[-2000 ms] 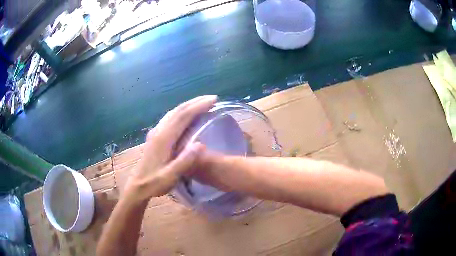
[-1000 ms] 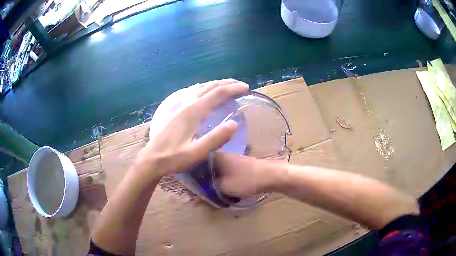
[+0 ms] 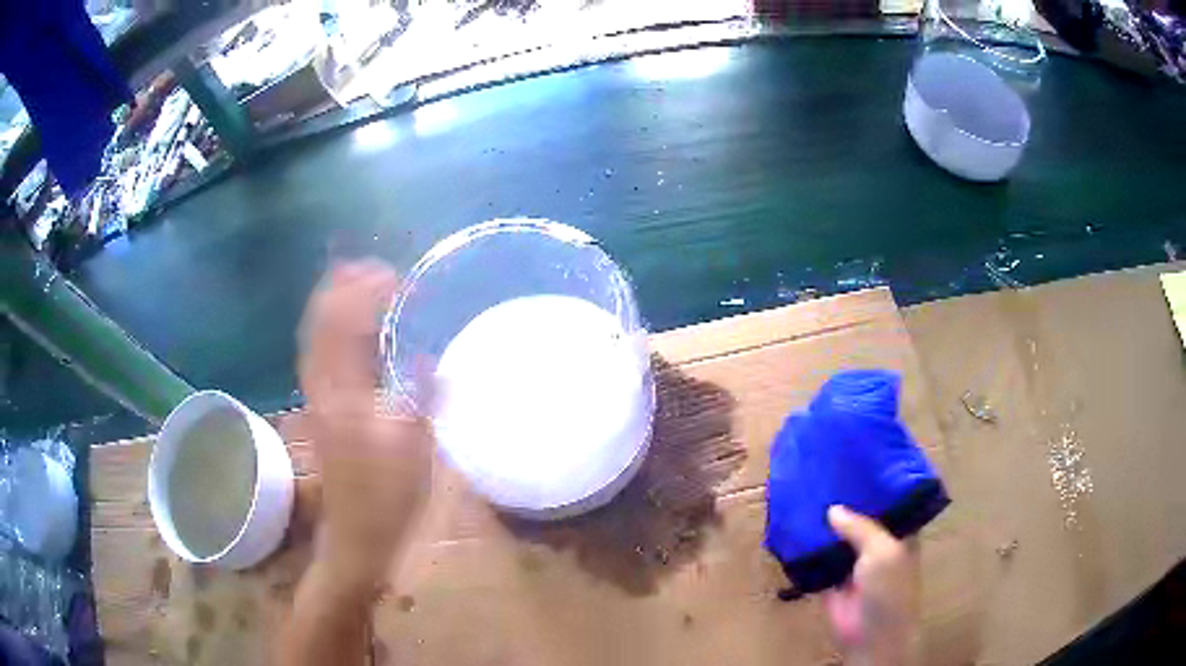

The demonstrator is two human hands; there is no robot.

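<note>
The clear container with the white base [image 3: 546, 403] stands upright on the brown cardboard sheet [image 3: 520, 599], its back edge near the belt. My left hand [image 3: 358, 390] is blurred, at the container's left side; whether it touches the wall I cannot tell. My right hand [image 3: 878, 586] is at the lower right, holding the bright blue cloth [image 3: 845, 468] with black edging, away from the container. The white water bowl [image 3: 269, 501] with cloudy greyish liquid sits left of my left hand.
The green conveyor belt [image 3: 728, 182] runs behind the cardboard. Another clear-and-white container [image 3: 969, 117] stands on it at the back right. A green post [image 3: 104, 338] is beside the bowl. Crumpled clear plastic [image 3: 39, 507] lies at far left. Dark blue cloth [image 3: 59, 91] hangs at top left.
My right hand has come out of the container and moved right with the blue cloth. The container now stands upright, and my left hand has shifted left off its top.
</note>
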